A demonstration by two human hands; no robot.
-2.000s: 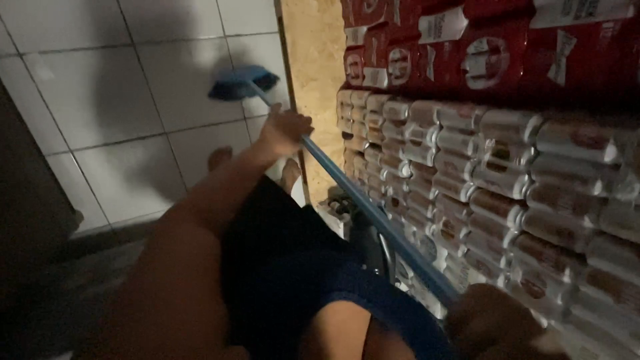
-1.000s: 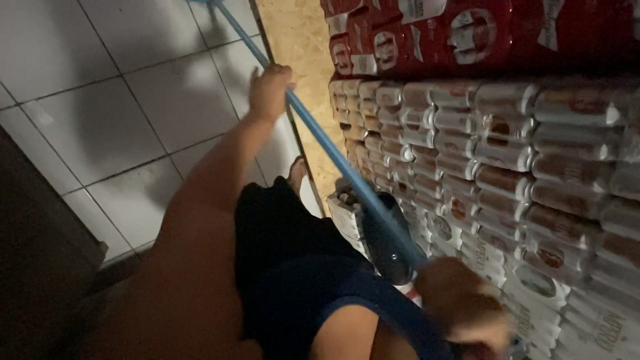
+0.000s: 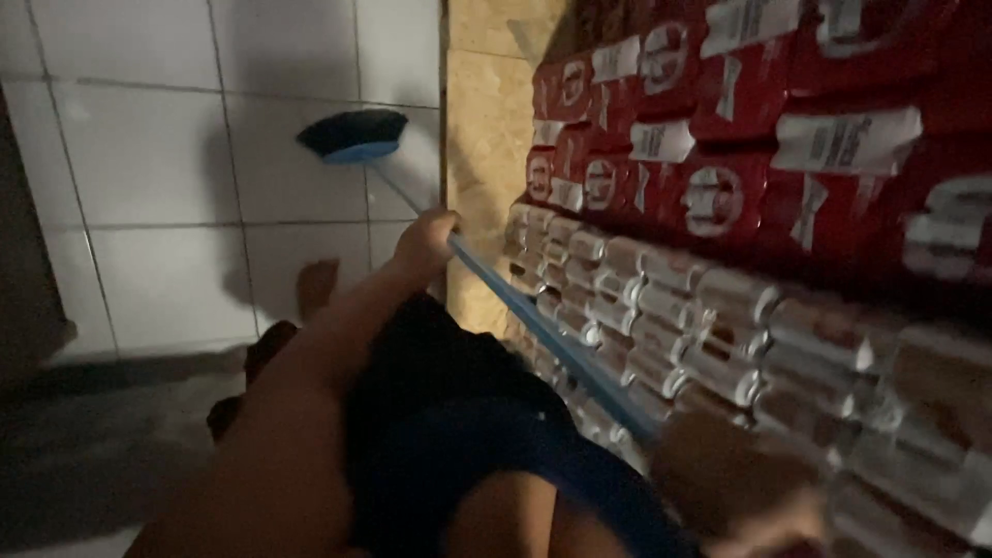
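Note:
A long blue broom handle (image 3: 535,318) runs diagonally from the lower right to the upper left. At its far end, the blue broom head with dark bristles (image 3: 353,136) is over the white floor tiles, bristles facing away from me. My left hand (image 3: 430,236) is closed around the handle's lower part, the arm reaching up from the bottom left. My right hand (image 3: 736,473), blurred and dark, grips the handle near its upper end, beside the stacked cans. Whether the bristles touch the floor I cannot tell.
Shrink-wrapped silver cans (image 3: 697,333) and red packs (image 3: 713,194) are stacked along the right. A tan board (image 3: 484,155) lies between them and the tiles (image 3: 155,155). A bare foot (image 3: 318,287) shows left of my dark shorts. A dark surface edges the far left.
The broom head was nearly out of view at the top one second ago and is back in view, closer to my feet. Its bristles faced toward me two seconds ago and now face away.

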